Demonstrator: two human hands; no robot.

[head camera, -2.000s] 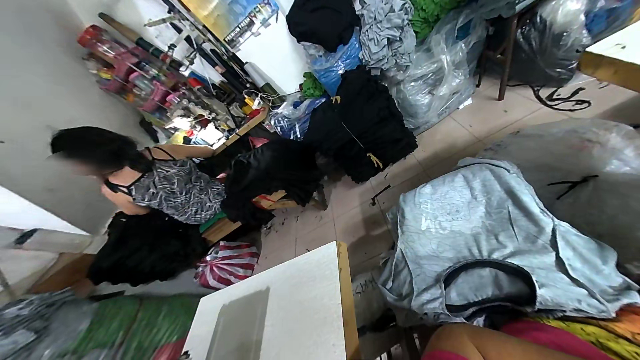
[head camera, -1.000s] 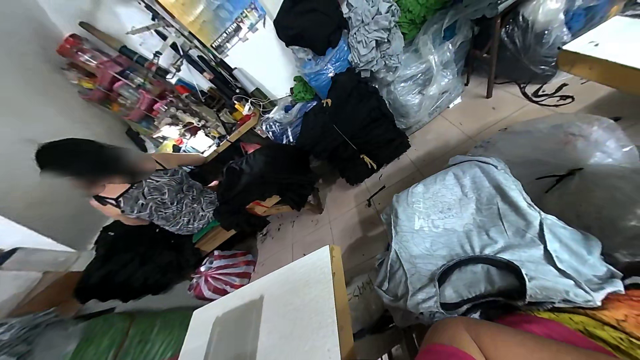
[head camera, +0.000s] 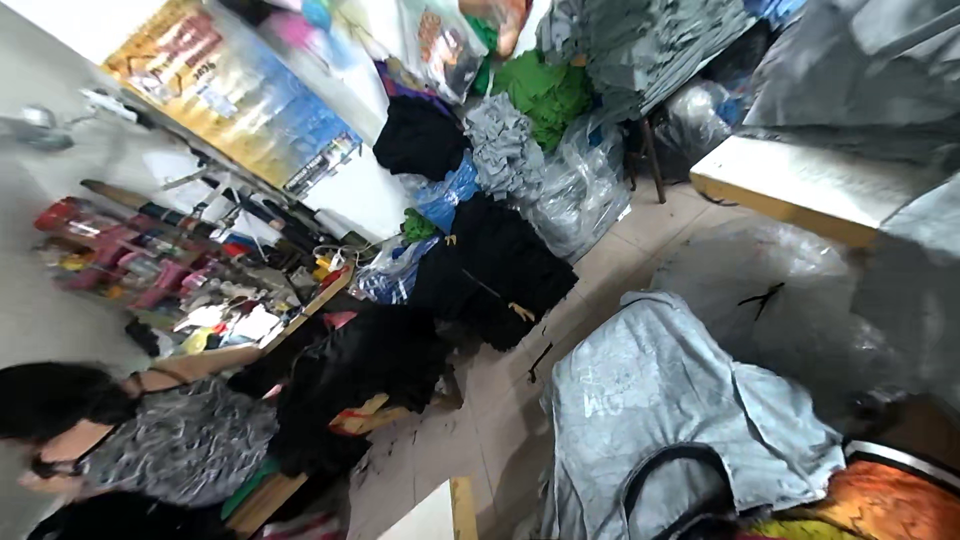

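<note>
Neither my left hand nor my right hand shows in the view. A light grey-blue garment [head camera: 622,397] with a dark-edged neck opening lies spread at the lower right, pale print on its cloth. Beneath its right side, orange and yellow patterned cloth [head camera: 900,487] shows at the bottom edge. Whether a hand touches either cloth is hidden.
At the left, a person [head camera: 180,435] sits by a cluttered worktable [head camera: 307,307]. Black cloth bundles [head camera: 495,262] lie mid-floor, beside a clear plastic bag [head camera: 577,202]. White table corners stand at the right [head camera: 795,180] and bottom [head camera: 427,517]. A large translucent bag [head camera: 750,277] lies behind the garment.
The view has swung up and to the right, so more of the wall poster and the right table shows. A leg or arm at the bottom edge earlier is out of sight.
</note>
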